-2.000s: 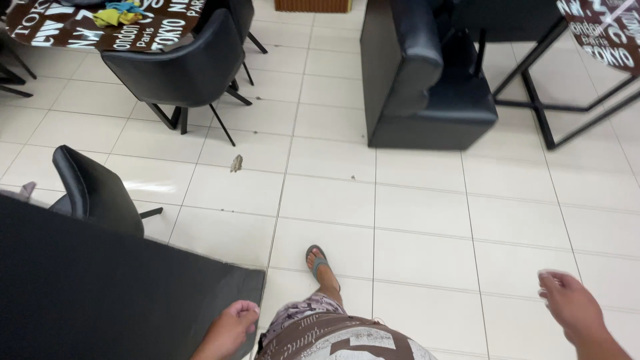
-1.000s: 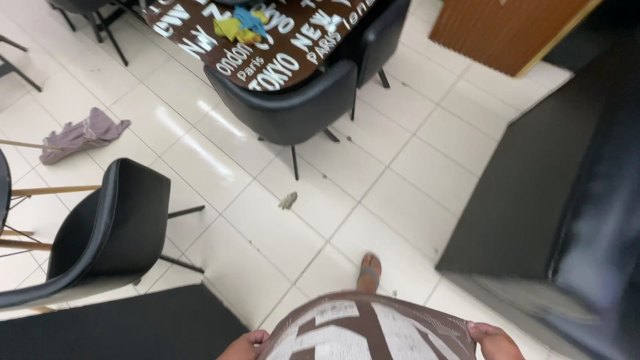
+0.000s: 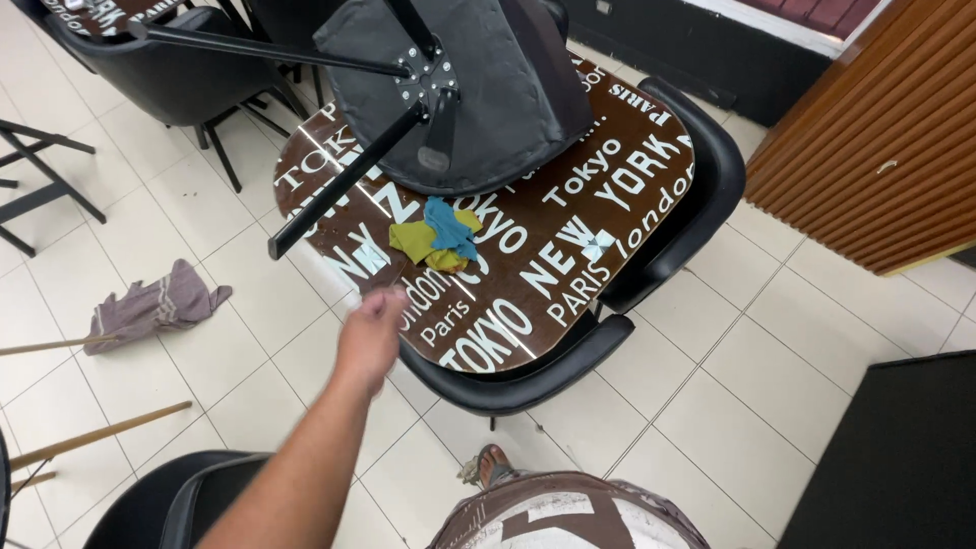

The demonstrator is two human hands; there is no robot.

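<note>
My left hand point(image 3: 375, 335) reaches over the near left edge of a brown table printed with city names point(image 3: 648, 164). Its fingers look curled, with no object seen in them, though blur hides whether they are closed. Just beyond the fingers, a crumpled blue cloth point(image 3: 450, 227) lies on yellow-green cloths point(image 3: 412, 241) on the tabletop. An upturned black chair point(image 3: 488, 91) rests on the far part of the table, its legs pointing up and toward me. My right hand is out of view.
Black chairs stand tucked at the table's near side point(image 3: 526, 393) and right side point(image 3: 724, 168). A mauve cloth on a wooden stick point(image 3: 160, 309) lies on the floor at left. A slatted wooden panel point(image 3: 877, 137) is at upper right, a dark block point(image 3: 892, 457) at lower right.
The view has moved up to the table. My left hand has gone from beside the shirt to the table's edge. My right hand, seen at the shirt a second ago, has left the view.
</note>
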